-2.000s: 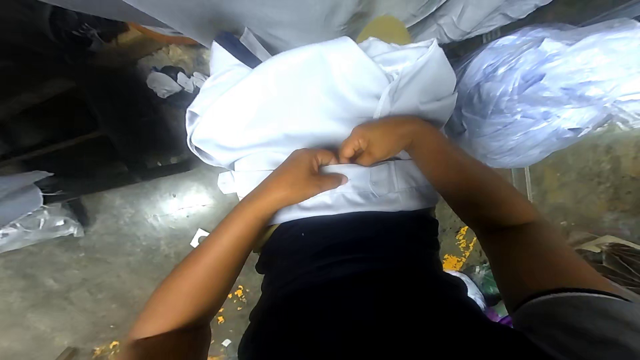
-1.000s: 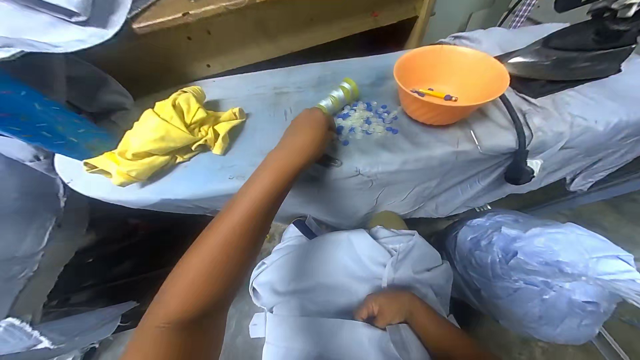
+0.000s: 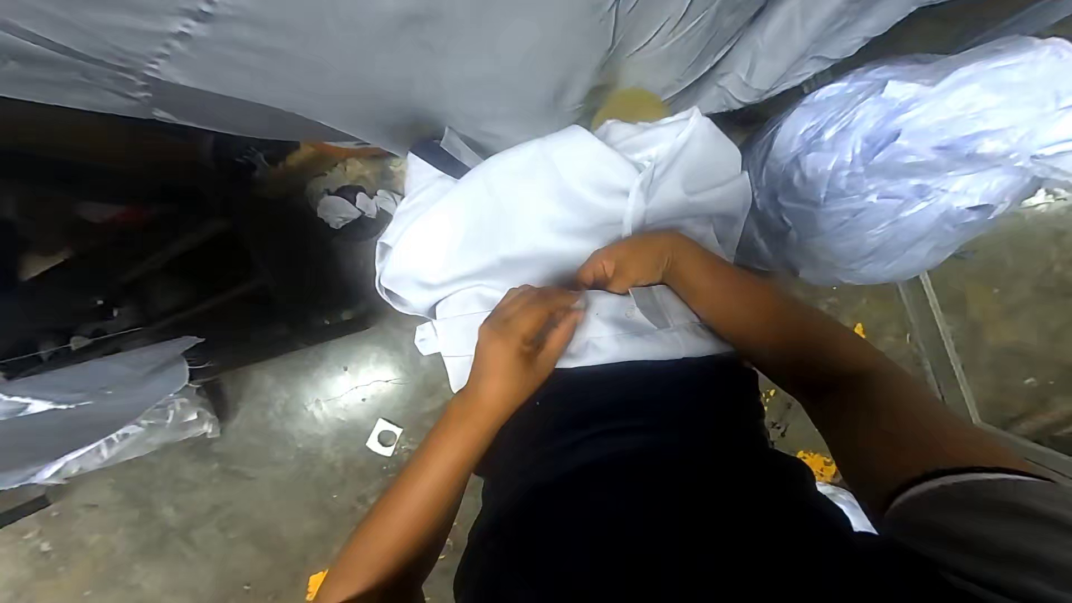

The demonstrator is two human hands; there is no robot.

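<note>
A white cloth garment (image 3: 519,218) lies bunched in front of my waist, with a flat band of it running along its near edge. My left hand (image 3: 528,335) is on this band, thumb and fingertips pinched together; whatever is between them is too small to make out. Just to the right, my right hand (image 3: 632,264) has its fingers curled over the band's upper edge and grips the cloth. A small tab sticks out at the band's left end. Dark trim shows at the garment's upper left.
The grey cloth cover (image 3: 402,67) of a board hangs beyond the garment. At the right stands a bulging clear plastic bag (image 3: 888,167) of pale material. Grey cloth with plastic (image 3: 109,410) lies at the left. A white square piece with a hole (image 3: 384,437) lies on the concrete floor.
My left hand, a second ago beside a spool and small buttons on the board, is back at the garment near my right hand. The view has tipped down, away from the board top.
</note>
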